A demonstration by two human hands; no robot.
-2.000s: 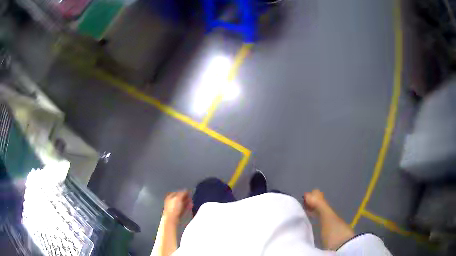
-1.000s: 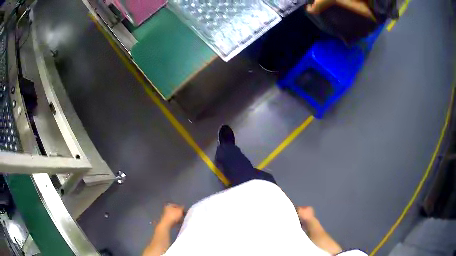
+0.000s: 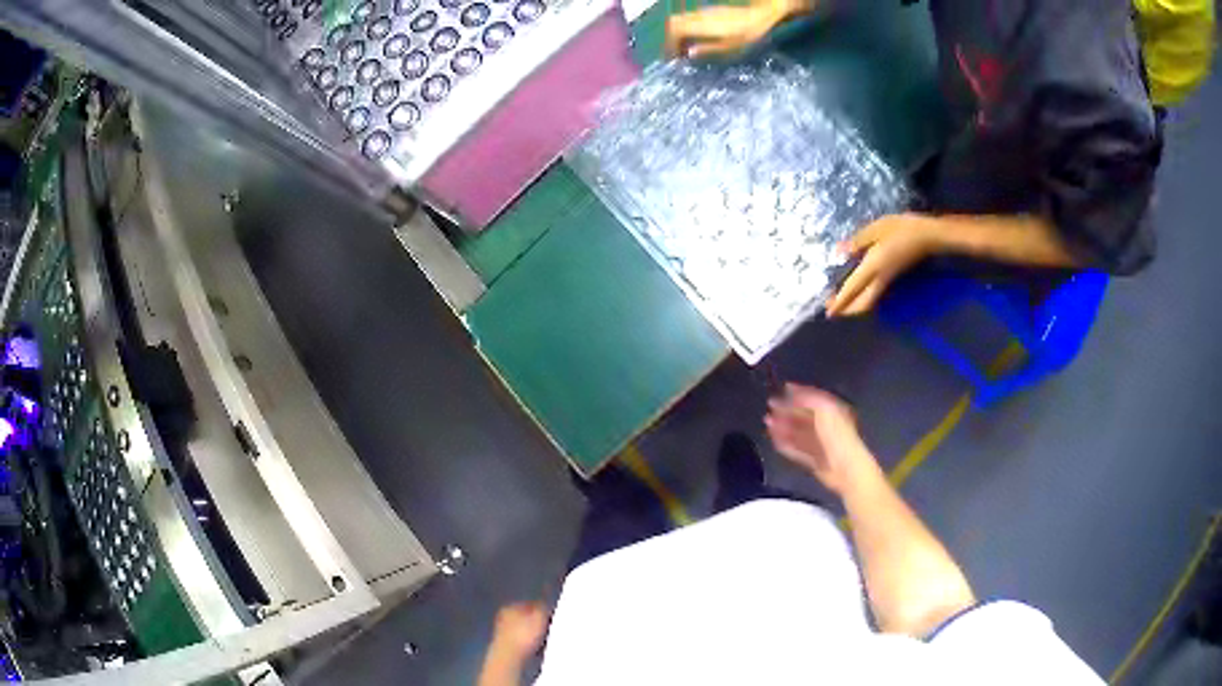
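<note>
A clear silvery blister tray (image 3: pixel 751 201) lies on the green-topped bench (image 3: pixel 603 335), its near corner at the bench edge. My right hand (image 3: pixel 815 436) is just below that corner, fingers apart, slightly blurred, holding nothing and apart from the tray. My left hand (image 3: pixel 520 627) is low at the bottom, beside my white top, small and blurred; its fingers are not clear. A filled tray of round silver rings (image 3: pixel 402 67) sits on a pink-sided box (image 3: pixel 536 127) at the bench's far left.
Another person in dark clothing (image 3: pixel 1045 121) has both hands at the silvery tray. A blue stool (image 3: pixel 1005 328) stands below that person. At left, the machine's steel side rail (image 3: pixel 268 362) curves past a green conveyor belt (image 3: pixel 164 619) carrying ringed trays. Yellow lines (image 3: pixel 1166 603) mark the floor.
The bench, trays and pink box now fill the upper middle. The other person has come into fuller view. My right hand has risen toward the tray corner, fingers opened; my left stays low.
</note>
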